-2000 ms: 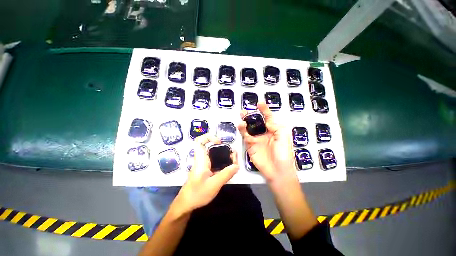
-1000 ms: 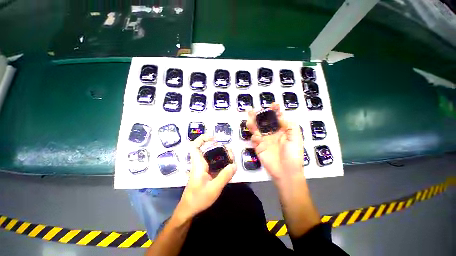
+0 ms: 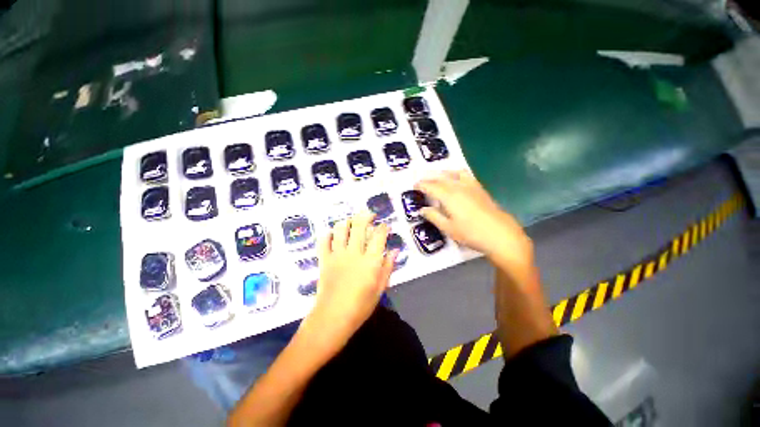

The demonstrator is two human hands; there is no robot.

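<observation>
A white foam tray (image 3: 187, 242) holds rows of square black watch heads. One watch head (image 3: 261, 290) in the front row shows a bright blue screen, and another (image 3: 252, 240) shows coloured marks. My left hand (image 3: 354, 267) lies palm down over the front rows, fingers pointing away, partly covering several watches; whether it grips one is hidden. My right hand (image 3: 471, 213) reaches in from the right, its fingertips at a watch head (image 3: 414, 204) near the tray's right end. Another watch head (image 3: 428, 237) sits just in front of it.
The tray lies on a green bench surface (image 3: 550, 125). A grey-white post (image 3: 438, 37) stands beyond its far right corner. A white strip (image 3: 248, 104) lies at the tray's far edge. Yellow-and-black tape (image 3: 608, 288) crosses the grey floor.
The view has turned, so the tray appears further left and tilted. Both hands have gone down from holding watches in the air to the tray. A front-row screen now shows blue.
</observation>
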